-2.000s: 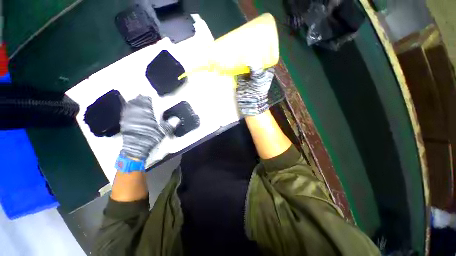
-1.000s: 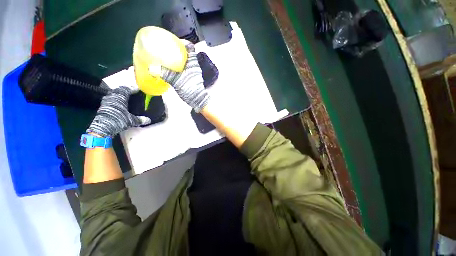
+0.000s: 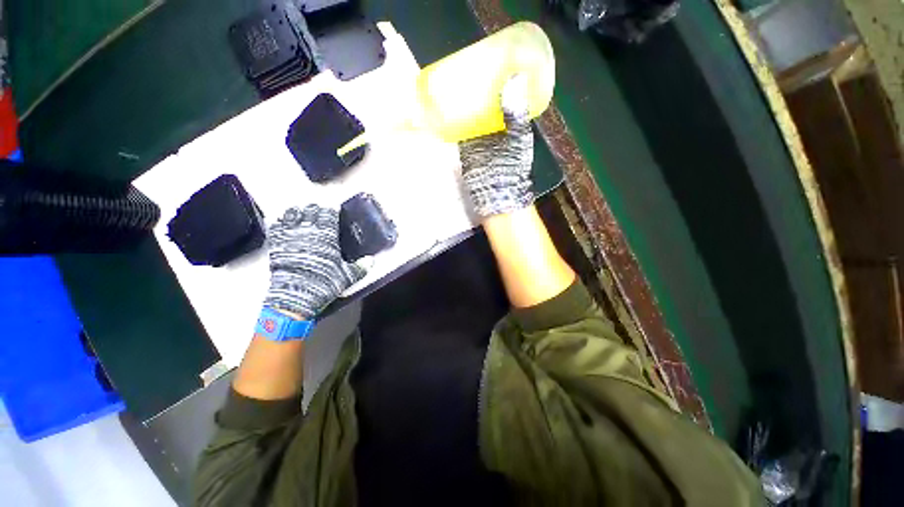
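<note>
My right hand (image 3: pixel 499 163), in a grey-white knitted glove, holds the yellow squeeze bottle (image 3: pixel 484 84) tilted on its side. The bottle's nozzle points left, its tip over the upper black cover (image 3: pixel 322 137). My left hand (image 3: pixel 305 255), gloved the same, lies on the white sheet (image 3: pixel 441 203) with its fingers at the left edge of the lower black cover (image 3: pixel 369 227). Whether it grips that cover is not clear. A third black cover (image 3: pixel 215 222) lies at the left of the sheet.
A pile of black plates (image 3: pixel 266 48) and a flat notched plate (image 3: pixel 351 48) lie at the far edge. A long ribbed column of stacked covers (image 3: pixel 74 211) is at left, over a blue bin (image 3: pixel 55 347). At right, a green trough (image 3: pixel 694 188) holds bagged units (image 3: pixel 626 18).
Since one second ago, my right hand has swung the bottle from the left cover to the right side of the sheet. My left hand has moved right, from the left cover to the lower cover.
</note>
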